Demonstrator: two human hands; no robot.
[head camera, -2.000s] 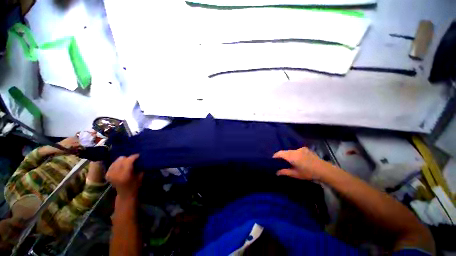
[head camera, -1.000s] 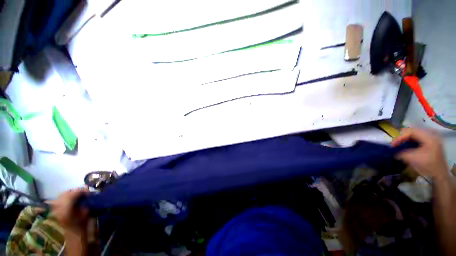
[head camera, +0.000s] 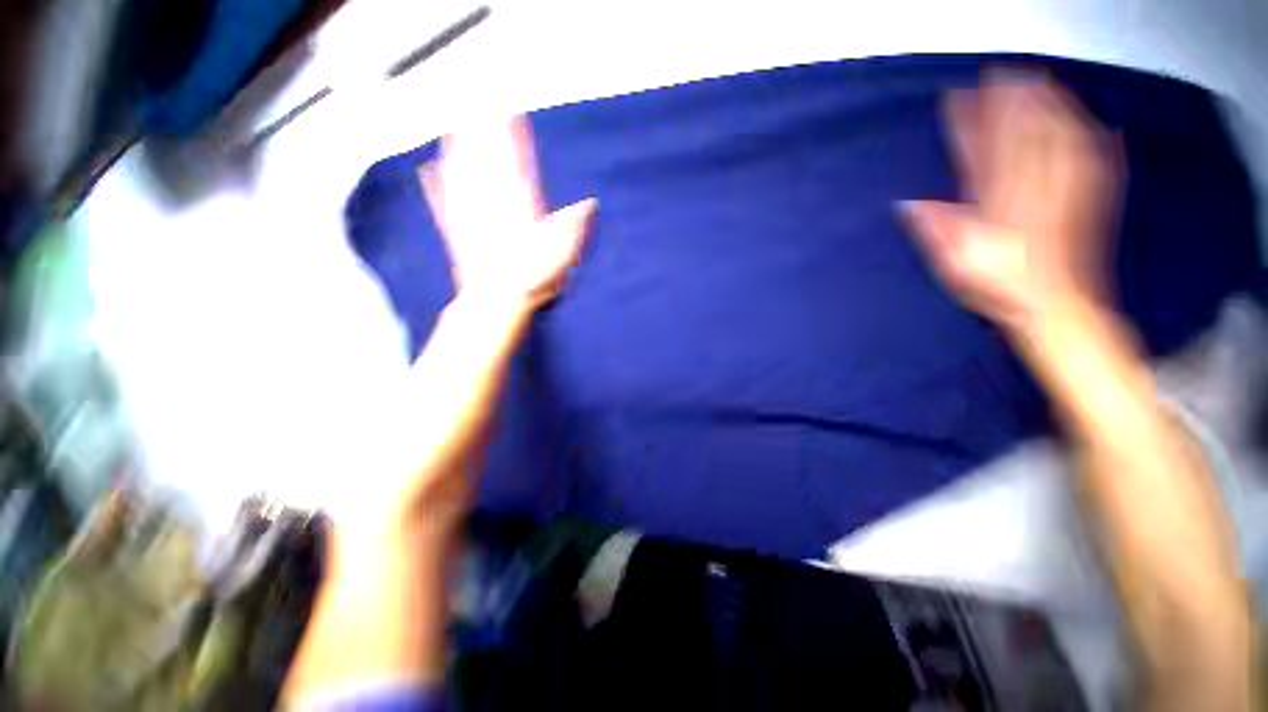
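A navy garment panel (head camera: 751, 292) lies spread on the white-covered table (head camera: 946, 536). Its far edge curves across the upper part of the view and its near edge reaches the table's front. A crease runs across its lower part. My left hand (head camera: 501, 223) is over the panel's left part, open, fingers apart, pointing away from me. My right hand (head camera: 1029, 209) is over the panel's right part, also open and blurred. Neither hand grips the cloth. Whether the palms touch it I cannot tell.
Dark blue cloth (head camera: 209, 63) is at the upper left. Short dark lines (head camera: 438, 42) mark the white surface near it. A person's camouflage-patterned clothing (head camera: 118, 612) shows blurred at the lower left. Dark, cluttered things are below the table's front edge.
The navy panel, stretched between both hands in front of the table, now lies spread on it. Both hands have let go of its ends and moved forward over it. The iron and tan block are out of view.
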